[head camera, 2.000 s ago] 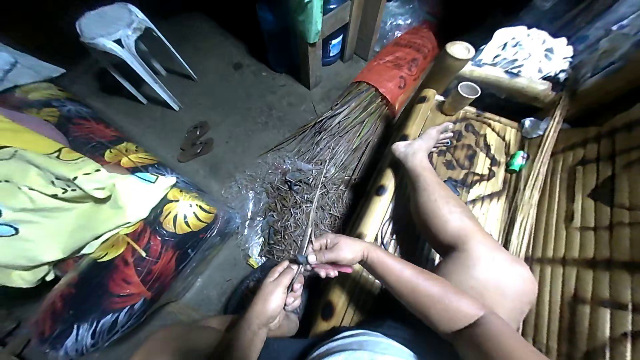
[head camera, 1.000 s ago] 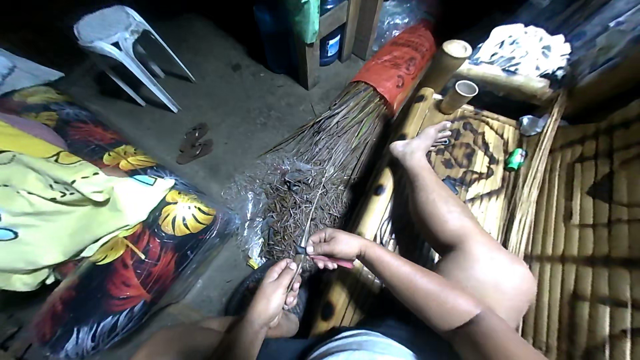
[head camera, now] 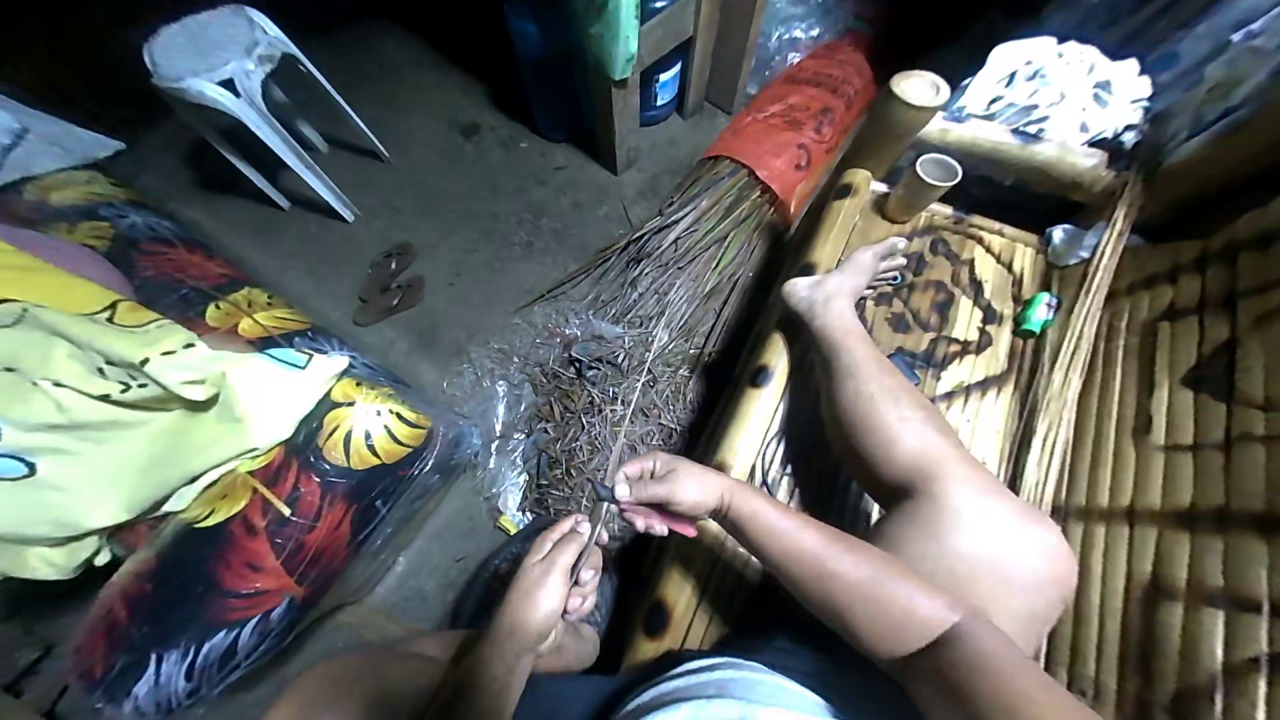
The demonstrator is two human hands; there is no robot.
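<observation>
My left hand (head camera: 560, 575) pinches the near end of a thin brown stalk, perhaps a palm leaf midrib (head camera: 622, 420), which points away from me. Just right of it, my right hand (head camera: 672, 490) is closed on a small red-handled tool (head camera: 668, 519), likely a knife, with a dark part against the stalk. The tool's blade is mostly hidden by my fingers. Beyond my hands lies a heap of brown leaf scraps (head camera: 600, 430) on clear plastic. Behind it, a bundle of long dry leaves (head camera: 690, 240) sticks out of a red plastic sack (head camera: 800, 120).
A bamboo bench (head camera: 760, 375) carries my outstretched leg, a bamboo cup (head camera: 925, 187), a green wrapped item (head camera: 1037, 314) and a row of pale stripped stalks (head camera: 1075, 350). At left are a floral-covered cushion (head camera: 300, 530), sandals (head camera: 390, 285) and a white plastic stool (head camera: 255, 90).
My right hand shifts slightly along the stalk near my left hand, still with the red-handled tool. My left hand stays on the stalk's near end.
</observation>
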